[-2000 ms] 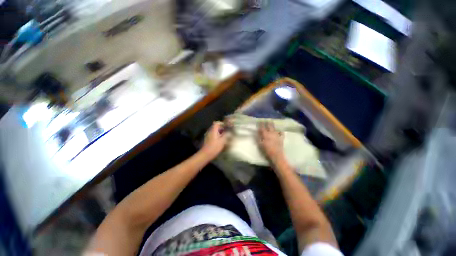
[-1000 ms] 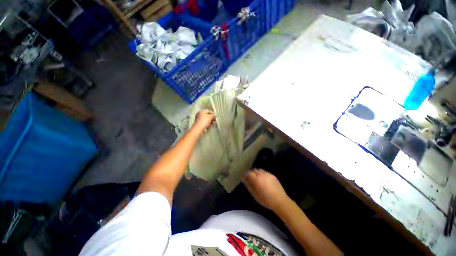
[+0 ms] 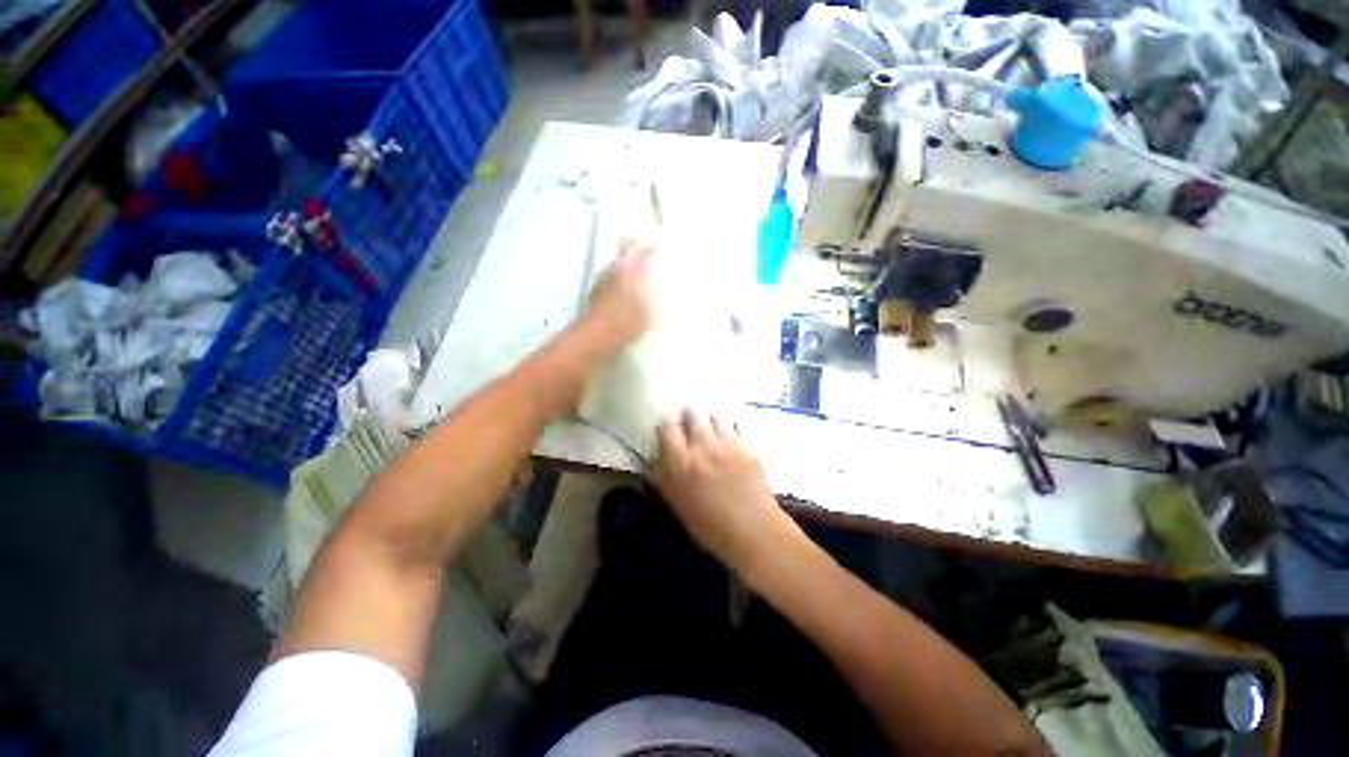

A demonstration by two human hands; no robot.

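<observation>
A pale fabric piece lies on the white table left of the needle area, washed out by glare. My left hand is on its upper left part; whether the fingers grip it or press it flat is not clear. My right hand is at its lower right edge near the table's front, fingertips on the cloth. The off-white sewing machine stands to the right, with its presser foot area beyond the fabric.
Khaki cut panels hang at the table's left edge. A blue crate with white-grey pieces is at left. Dark-handled snips and a small open box lie right. An orange-rimmed container is lower right. A white-grey heap is behind.
The view has swung right toward the machine. My left hand has left the hanging panels and is on the table with a piece. My right hand has moved up from the lap to the cloth.
</observation>
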